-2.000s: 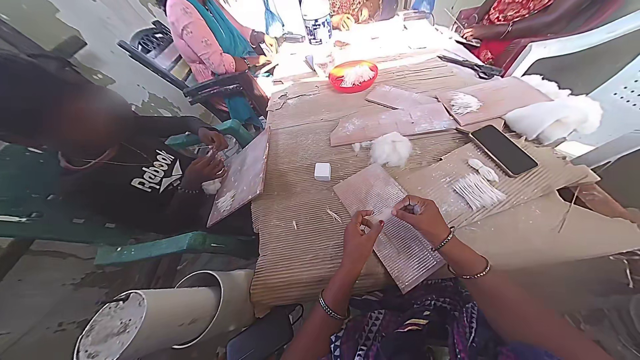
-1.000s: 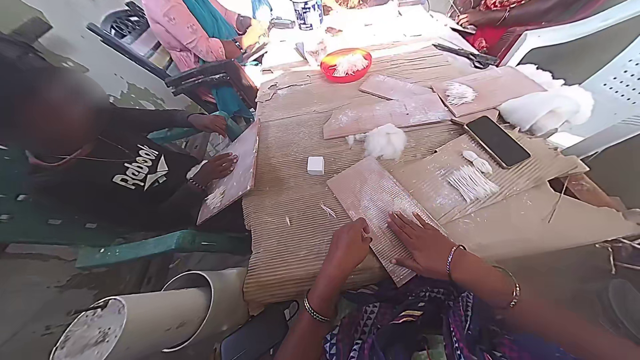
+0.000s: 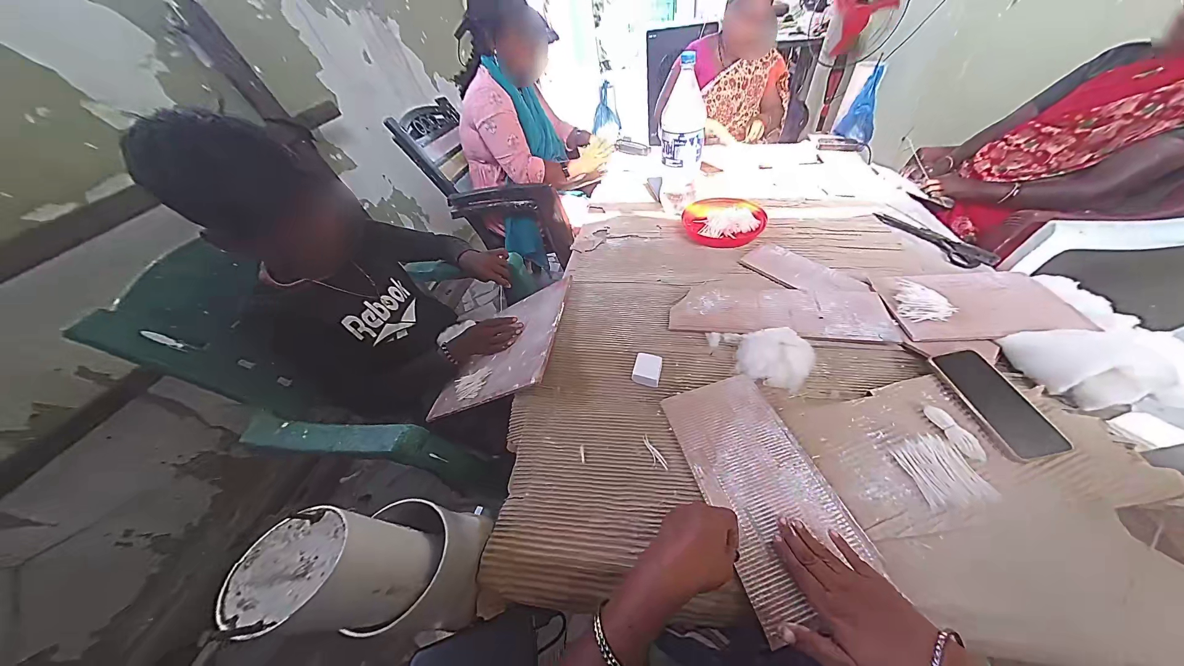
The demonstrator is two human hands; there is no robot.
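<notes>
In the head view a ribbed, dusty tile (image 3: 760,462) lies at a slant on corrugated cardboard before me. My right hand (image 3: 846,587) rests flat on its lower part, fingers spread; whether anything lies beneath the palm is hidden. My left hand (image 3: 696,553) is curled at the tile's left edge, and what its fingers may hold cannot be seen. Beyond the tile are a clump of cotton wool (image 3: 777,359) and a small white block (image 3: 647,369). Thin white cotton wicks (image 3: 942,472) lie in a pile to the right, below a small tied bundle (image 3: 955,433).
A smartphone (image 3: 1001,404), more tiles (image 3: 786,310), scissors (image 3: 939,242), a red bowl of wicks (image 3: 724,223) and a plastic bottle (image 3: 683,129) are on the table. At the left a person works on a board (image 3: 518,356). White buckets (image 3: 324,573) stand below. Others sit farther off.
My hands, first raised together over the tile, have come down and apart, the right one onto its surface. The seated person's hands have separated, one now on the board. The view has tilted up.
</notes>
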